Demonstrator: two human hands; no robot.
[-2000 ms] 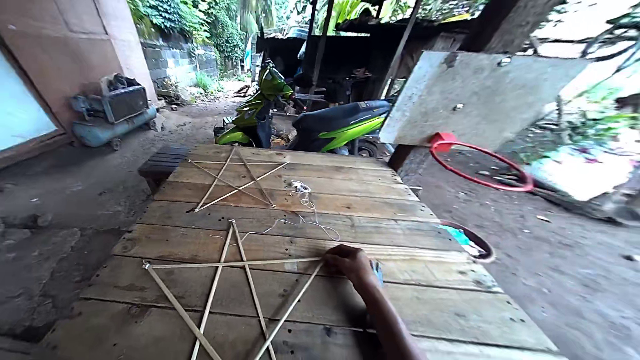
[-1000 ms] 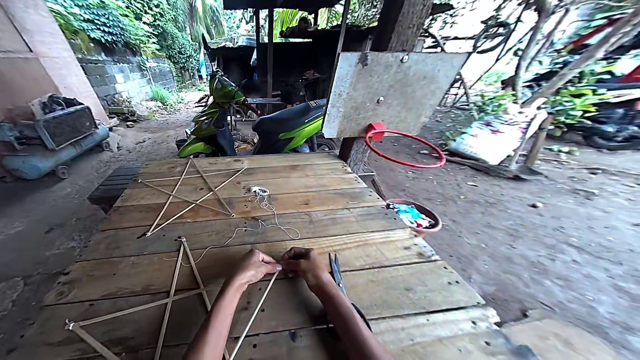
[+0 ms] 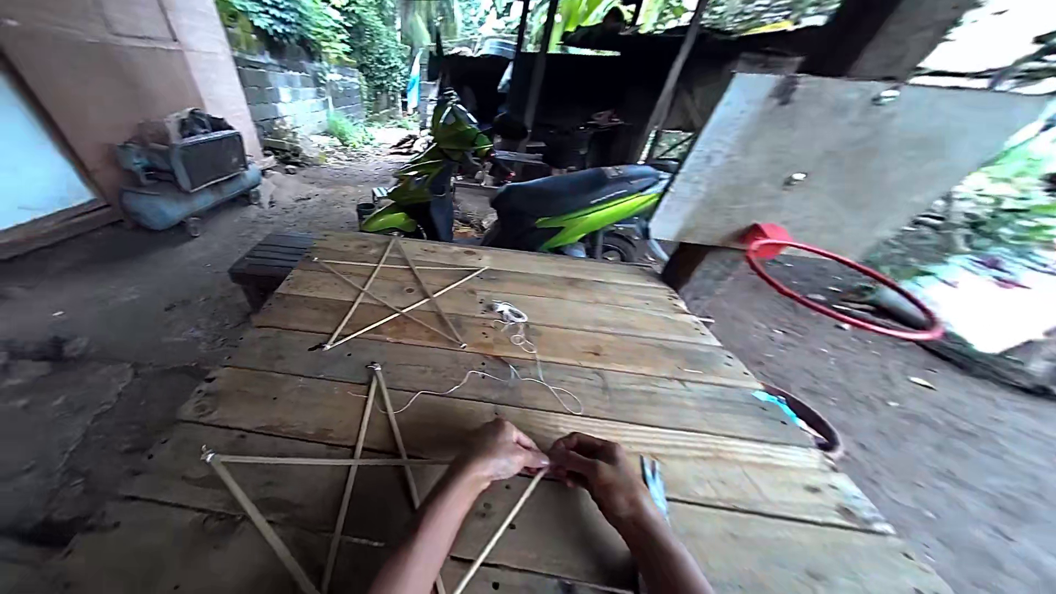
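Observation:
My left hand (image 3: pixel 501 452) and my right hand (image 3: pixel 596 472) meet at a corner of a star frame of thin wooden sticks (image 3: pixel 353 470), pinching the tip where two sticks join. The frame lies on the plank table (image 3: pixel 726 487), tied at its left and upper tips; its near part runs out of view. A finished-looking star of sticks (image 3: pixel 396 309) lies farther back. White string (image 3: pixel 510 313) sits in a small tangle, with a loose strand trailing toward the nearer star. Scissors (image 3: pixel 654 485) lie right beside my right wrist, partly hidden by my forearm.
Behind the table stands a green and black scooter (image 3: pixel 577 206). A board (image 3: pixel 833 165) with a red hoop (image 3: pixel 841 289) hangs at the right, above a round container (image 3: pixel 813 421) by the table edge. A dark bench (image 3: pixel 272 260) and an air compressor (image 3: pixel 190 173) are at the left.
Two seconds ago only my right hand showed at the stick corner; my left hand has joined it there. The view has swung right and back.

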